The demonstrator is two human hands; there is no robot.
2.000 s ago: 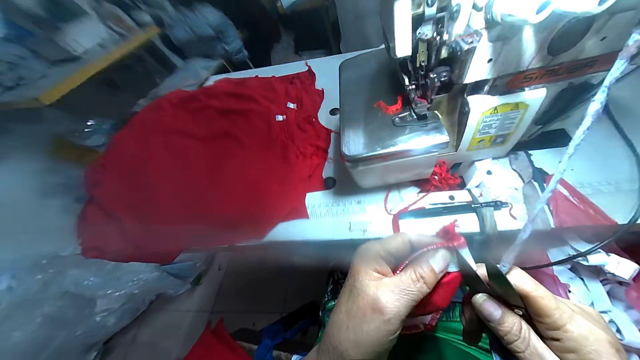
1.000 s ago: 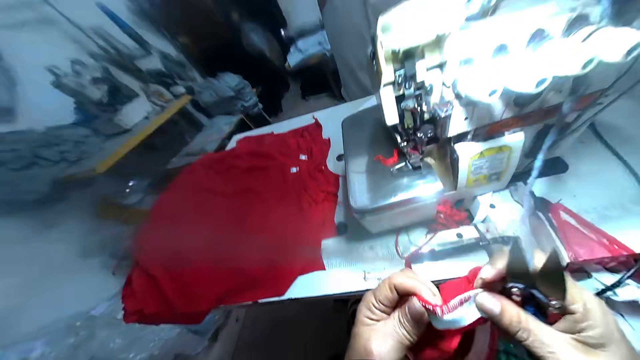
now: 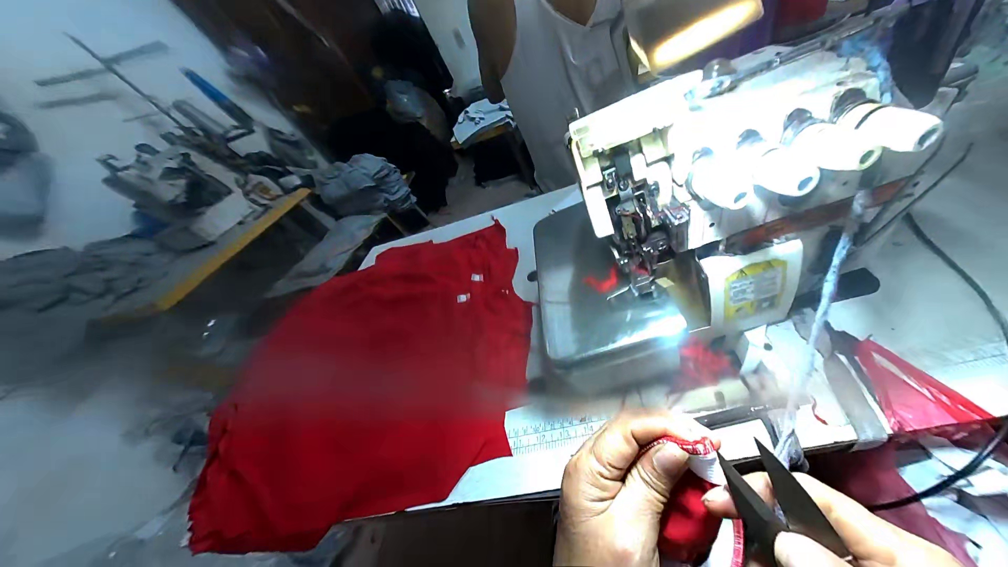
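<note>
Between thumb and forefinger, my left hand (image 3: 618,488) pinches the stitched edge of a red fabric piece (image 3: 683,516) with a white strip along it. Close by on the right, my right hand (image 3: 835,524) holds dark thread snips (image 3: 776,496), blades apart and pointing up beside that edge. Its fingers also seem to touch the fabric. An overlock sewing machine (image 3: 646,220) stands beyond my hands, with red scraps on its metal plate (image 3: 579,307). Left of the machine, a stack of red fabric pieces (image 3: 394,378) lies on the table, bearing two small white tags.
A printed measuring tape (image 3: 555,435) runs along the table's front edge. Red thread waste (image 3: 705,366) lies beside the machine base, and red translucent plastic (image 3: 917,386) at the right. A person (image 3: 551,87) stands behind the machine. Another worktable (image 3: 228,256) with grey cloth is at the left.
The snips, low beside the fabric two seconds ago, now point up with blades spread. My left hand has kept its pinch on the red edge. The view has tilted up, showing the person behind the machine.
</note>
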